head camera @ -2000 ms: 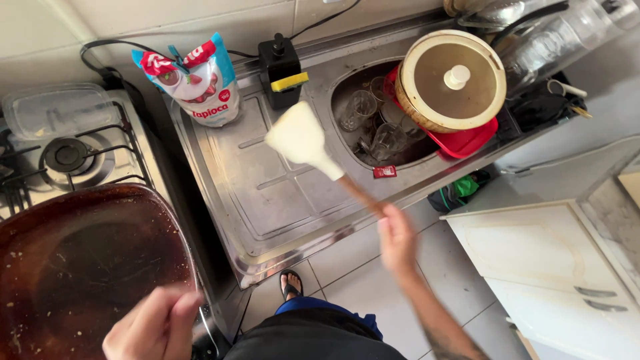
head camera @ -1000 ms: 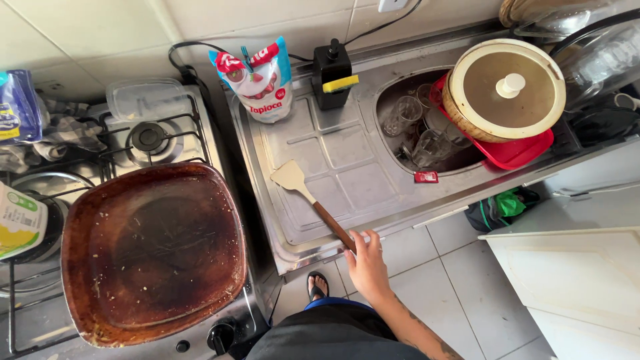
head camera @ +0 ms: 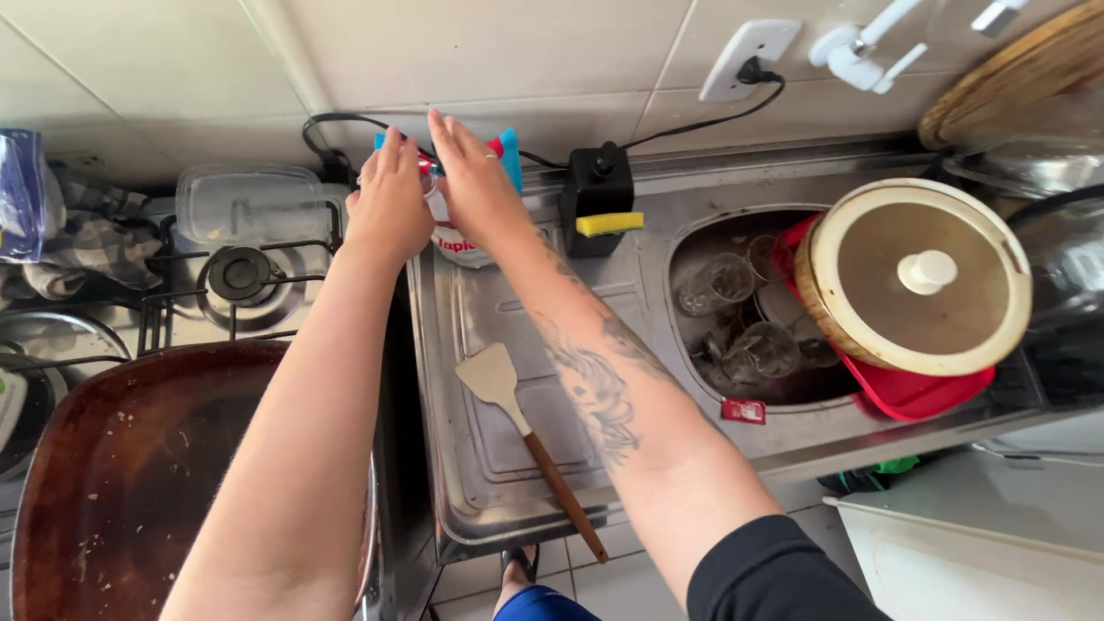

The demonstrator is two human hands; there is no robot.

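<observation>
Both arms reach forward to a red, white and blue bag of tapioca (head camera: 461, 246) standing at the back left of the steel drainboard. My left hand (head camera: 390, 194) is at the bag's left side and my right hand (head camera: 473, 181) at its upper middle, covering much of it; the fingers hide whether they grip it. On the drainboard between my forearms lies a spatula (head camera: 492, 378) with a cream head and wooden handle, its handle end jutting over the front edge. A large brown baking pan (head camera: 129, 457) sits on the stove, partly behind my left forearm.
A black dispenser (head camera: 595, 194) with a yellow sponge (head camera: 610, 224) stands right of the bag. Glasses (head camera: 763, 349) lie in the sink; a lidded pot (head camera: 914, 276) on a red tray (head camera: 923, 392) overlaps its right side. A clear plastic container (head camera: 250, 203) rests behind the burner. A cord runs along the wall.
My right hand has let go of the spatula, left lying on the drainboard, and moved to the tapioca bag. My left hand, out of view one second ago, is now at the bag too.
</observation>
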